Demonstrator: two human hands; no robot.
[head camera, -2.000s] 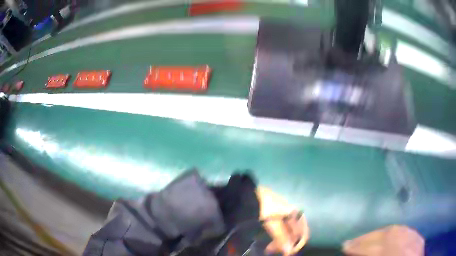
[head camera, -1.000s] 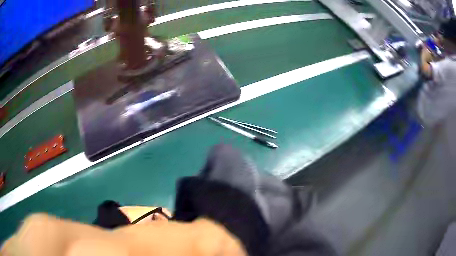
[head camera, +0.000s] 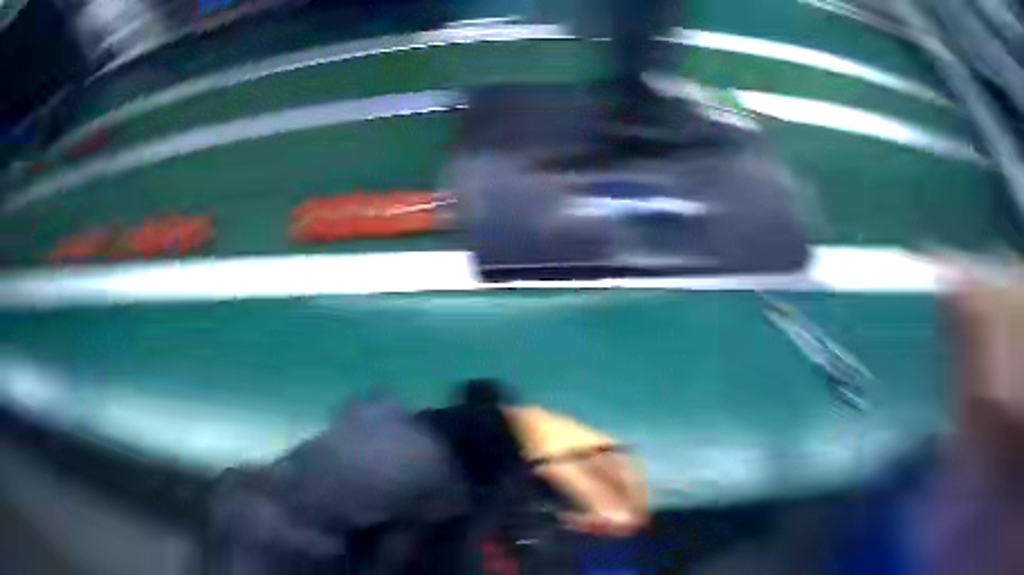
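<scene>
The view is blurred by motion. My left hand (head camera: 590, 472) is at the bottom centre, below the bench edge, coming out of a dark grey sleeve with a black cuff. Its fingers are curled, and a thin black line crosses them, which looks like part of eyeglasses (head camera: 575, 454). My right hand (head camera: 990, 337) is a blurred shape, cut off by the right edge; its fingers cannot be made out.
The black microscope base plate (head camera: 517, 230) lies on the green bench, with the dark column (head camera: 640, 56) above it. Red carriers (head camera: 365, 216) lie in a row left of the plate. Thin tweezers and a pen-like tool (head camera: 820, 350) lie at its front right.
The view has swung back left from the tweezers side, so the base plate is central again. My right hand has gone from the bottom foreground to the right edge. My left hand stays low.
</scene>
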